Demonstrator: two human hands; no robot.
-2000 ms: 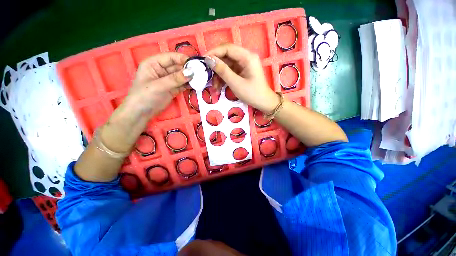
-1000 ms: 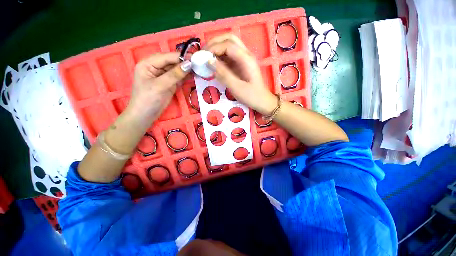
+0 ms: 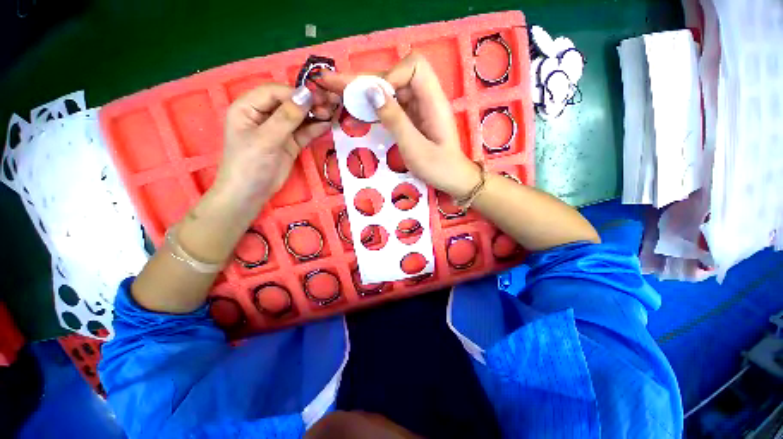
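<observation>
My left hand [image 3: 266, 137] holds a dark shiny watch case ring [image 3: 316, 72] between thumb and fingers, over the upper middle of the red foam tray [image 3: 193, 116]. My right hand [image 3: 421, 120] holds a solid white round sticker disc [image 3: 365, 99] under its thumb, just right of the ring. A white die-cut sticker sheet [image 3: 387, 216] with two columns of round holes lies on the tray below the hands. Several rings [image 3: 304, 240] sit in tray pockets, mostly in the lower rows and right column. Fingers partly hide the held ring.
Loose white discs [image 3: 556, 73] lie at the tray's upper right corner. Punched waste sheets [image 3: 77, 197] are heaped on the left. A stack of white strips [image 3: 661, 120] and a wrinkled whitish pile [image 3: 751, 137] are on the right. Part of a second red tray [image 3: 81, 356] shows lower left.
The ring was against or behind the disc between both hands. The ring has since come clear and tilted at the left, and the disc has moved slightly up and right with my right hand.
</observation>
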